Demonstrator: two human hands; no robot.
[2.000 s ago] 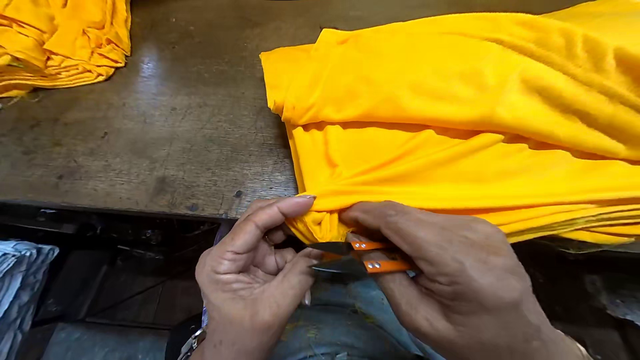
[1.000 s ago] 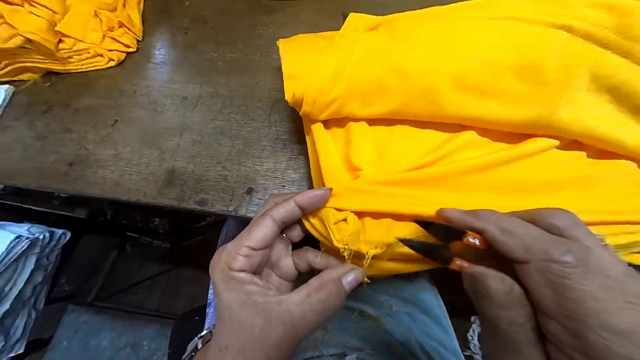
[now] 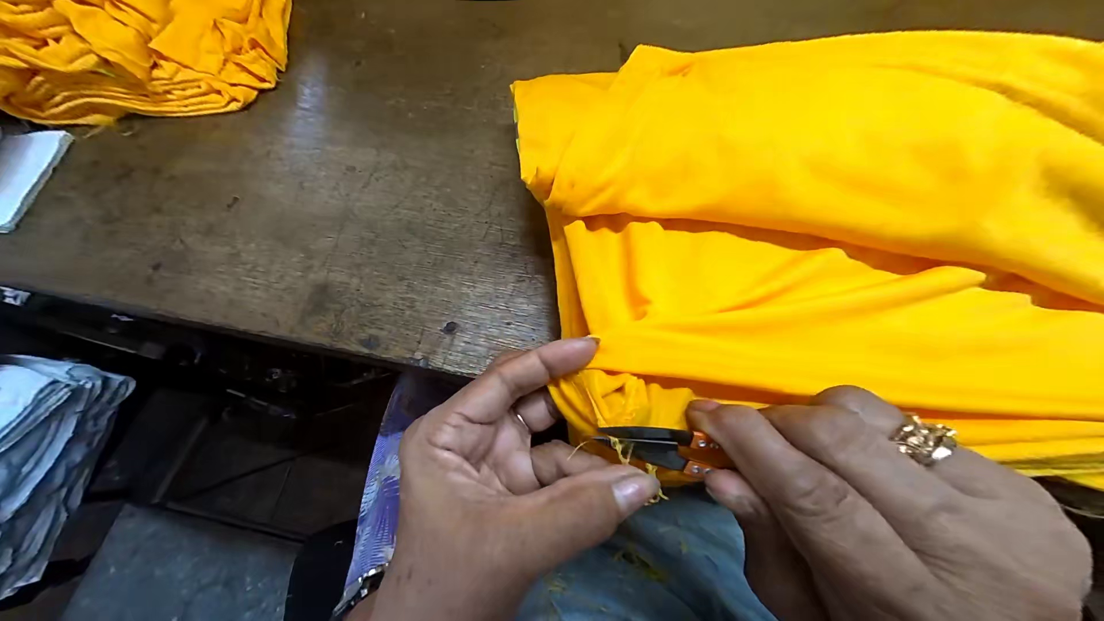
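Yellow knit fabric pieces [image 3: 776,155] lie in a folded stack at the right, their near edge hanging over the wooden table's front. At the stack's near left corner, my left hand [image 3: 517,466] holds the gathered fabric edge, index finger on the cloth and thumb beside loose yellow threads [image 3: 634,457]. My right hand [image 3: 871,483], with a gold-coloured ring, grips thread snips [image 3: 660,444] with orange handles and dark blades. The blades point left and lie at the threads, just below the gathered edge. Part of the snips is hidden by my right fingers.
Another pile of yellow fabric [image 3: 155,52] lies on the wooden table [image 3: 345,216] at the upper left, with a folded white cloth [image 3: 30,172] near it. Below the table edge at left hang whitish-grey folded cloths [image 3: 52,457]. Thread bits lie on the blue-grey clothing on my lap [image 3: 647,561].
One second ago the snips were apart from the threads, to their right, with the blades spread; now the blades have moved left onto the threads and lie closer together.
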